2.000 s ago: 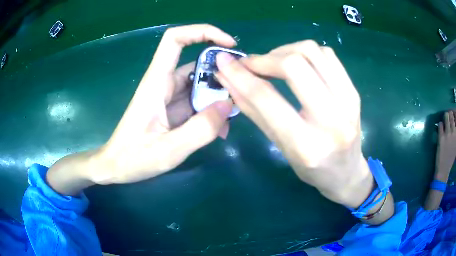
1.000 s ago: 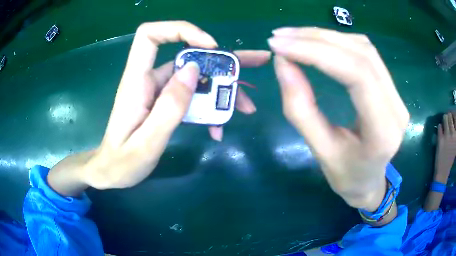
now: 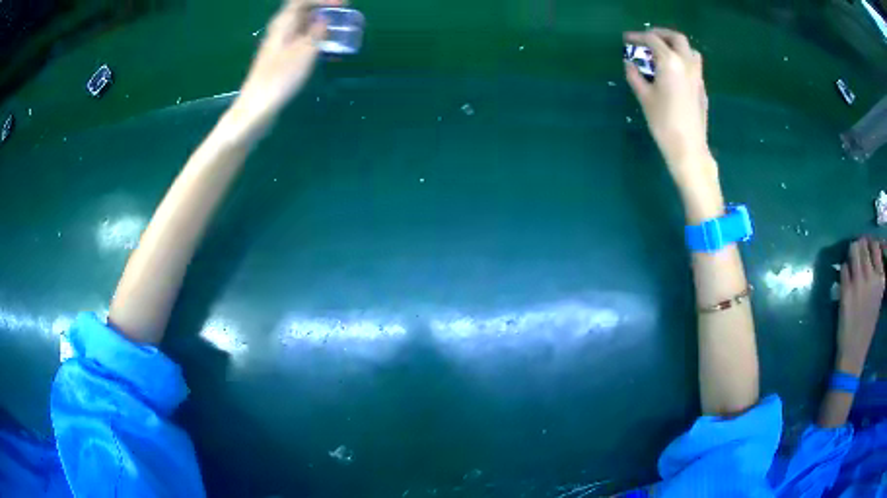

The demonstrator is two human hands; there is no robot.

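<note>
My left hand (image 3: 285,56) is stretched out to the far side of the green belt, its fingers on the edge of a pale housing (image 3: 342,33) near the top edge. Whether that housing touches the belt is not clear. My right hand (image 3: 671,83) is stretched out at the upper right, fingers and thumb around a small white-and-black unit (image 3: 640,59). The fingers hide part of it. The blue wrist strap (image 3: 720,230) is on my right wrist, above a thin bracelet (image 3: 727,302).
The glossy green belt (image 3: 418,233) spans the view. Small units lie at the far left (image 3: 99,81) and far right (image 3: 845,91). A metal part (image 3: 866,132) stands at the right edge. Another person's hand (image 3: 860,277) rests at the right, with a blue wristband.
Both hands have moved apart and away. My left hand has carried the housing to the far side. My right hand, empty a second ago, has taken hold of the unit at the upper right.
</note>
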